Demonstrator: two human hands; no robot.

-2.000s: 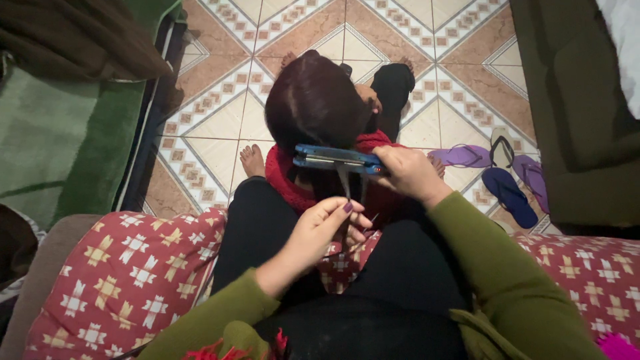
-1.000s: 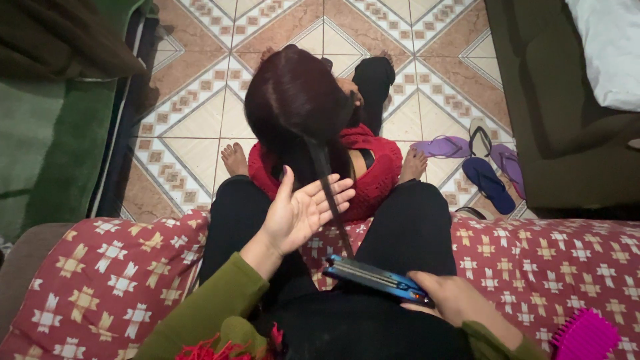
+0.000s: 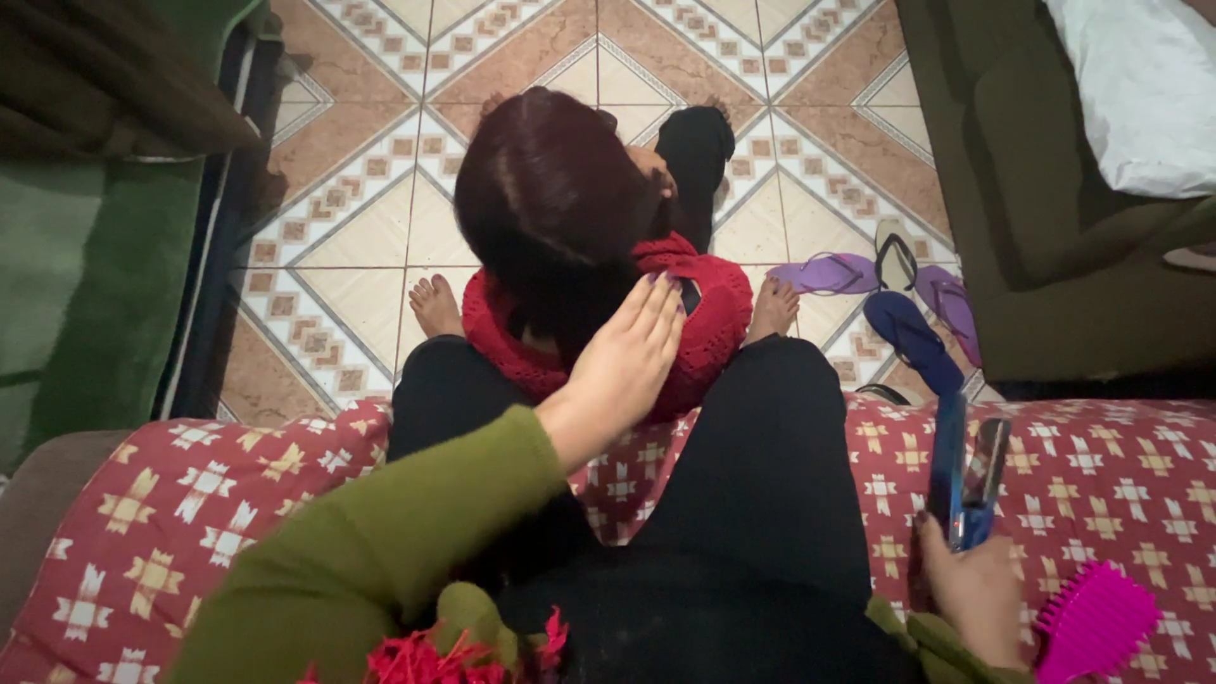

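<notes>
A person with long dark hair [image 3: 556, 190] sits on the floor between my knees, a red knitted garment [image 3: 717, 332] about the shoulders. My left hand [image 3: 622, 356] lies flat against the back of the hair and the red knit, fingers extended and nearly together, gripping nothing that I can see. Low at the right, my right hand [image 3: 974, 579] holds a blue hair straightener [image 3: 950, 475] by its handle, its plates apart and pointing away from me. Just right of that hand is a bright pink hairbrush [image 3: 1097, 617] on the patterned cover.
A red patterned cover [image 3: 190, 494] lies over the seat beneath me. Purple flip-flops [image 3: 831, 274] and a dark blue flip-flop [image 3: 912, 342] are on the tiled floor at the right. Beyond them stands a dark sofa [image 3: 1035, 256] bearing a white item [image 3: 1140, 104]. Green fabric [image 3: 104, 285] is at the left.
My right hand has carried the straightener from the hair out to the right, over the seat cover. The strand has left my left hand, which has turned from palm up to palm against the hair.
</notes>
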